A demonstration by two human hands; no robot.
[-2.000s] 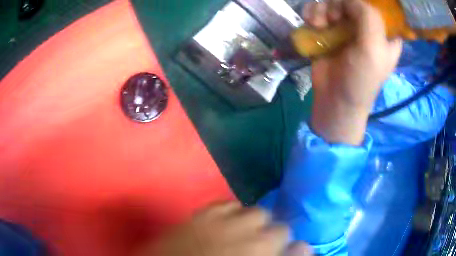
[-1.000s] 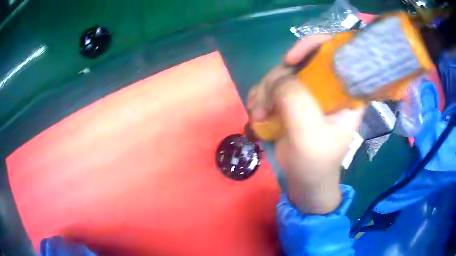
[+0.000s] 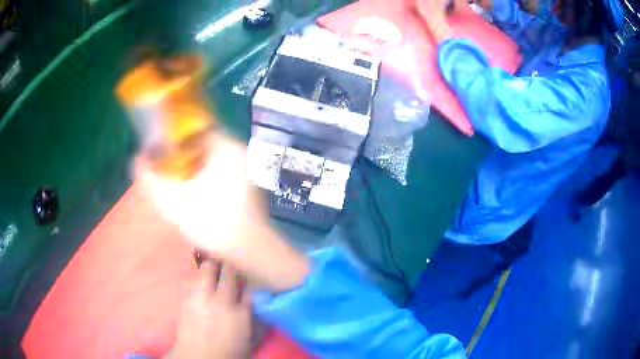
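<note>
My right hand (image 3: 203, 200), blurred, is closed around the orange electric screwdriver (image 3: 168, 112) above the red work mat (image 3: 105, 280). Its tip is hidden by the hand. My left hand (image 3: 214, 315) is on the mat just below, its fingers at a small dark part of the round black unit (image 3: 200, 258). Most of that unit is hidden under the hands, and I cannot tell whether the left fingers grip it. The white-grey screw feeder (image 3: 312, 126) stands right of the hands, with an open dark top and a mechanism on its front ledge.
A clear bag with grey contents (image 3: 393, 151) lies right of the feeder. A black cable (image 3: 382, 231) crosses the green surface. Other black units sit at the left (image 3: 45, 205) and at the top (image 3: 257, 17). A person in a blue smock (image 3: 540, 133) works at another red mat (image 3: 502, 45).
The view has swung right, showing the whole feeder and the neighbour. The right hand with the screwdriver now covers the unit's area, and the left hand has come in beside it.
</note>
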